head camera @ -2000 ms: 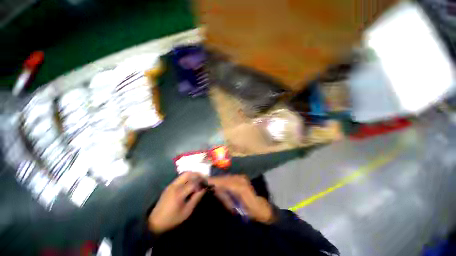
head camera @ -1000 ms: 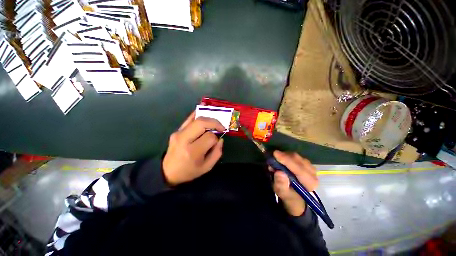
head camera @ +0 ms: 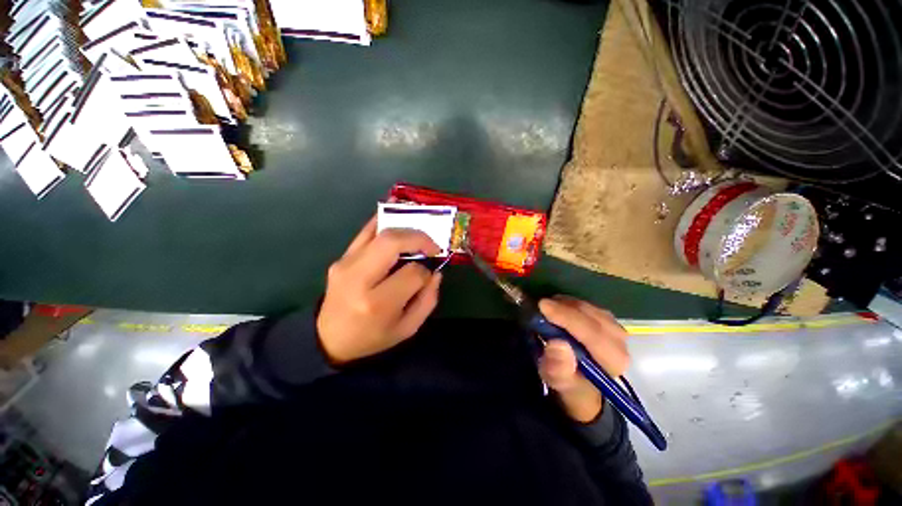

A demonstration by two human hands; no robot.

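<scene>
A red device housing [head camera: 485, 230] lies flat on the dark green mat, with an orange patch at its right end. A white LCD module [head camera: 415, 225] lies over its left part, its gold tail [head camera: 460, 231] pointing right at the small green board area. My left hand [head camera: 381, 292] holds the LCD module at its lower edge; a thin line, perhaps solder wire [head camera: 444, 262], runs from its fingers toward the tail. My right hand [head camera: 584, 351] holds the soldering iron [head camera: 605, 379] by its blue handle. The iron's tip is at the tail; whether it touches is too small to tell.
Piles of white LCD modules [head camera: 163, 109] lie at upper left, with another LCD module [head camera: 321, 18] at the top. On the right, a brown cardboard sheet [head camera: 613, 208] lies under a round roll [head camera: 750, 242] with silvery scraps, below a black fan [head camera: 776, 69]. The mat's edge runs near my forearms.
From the blurred earliest view, the iron has come into my right hand. Over the last second both hands hold nearly the same pose; the view has shifted slightly.
</scene>
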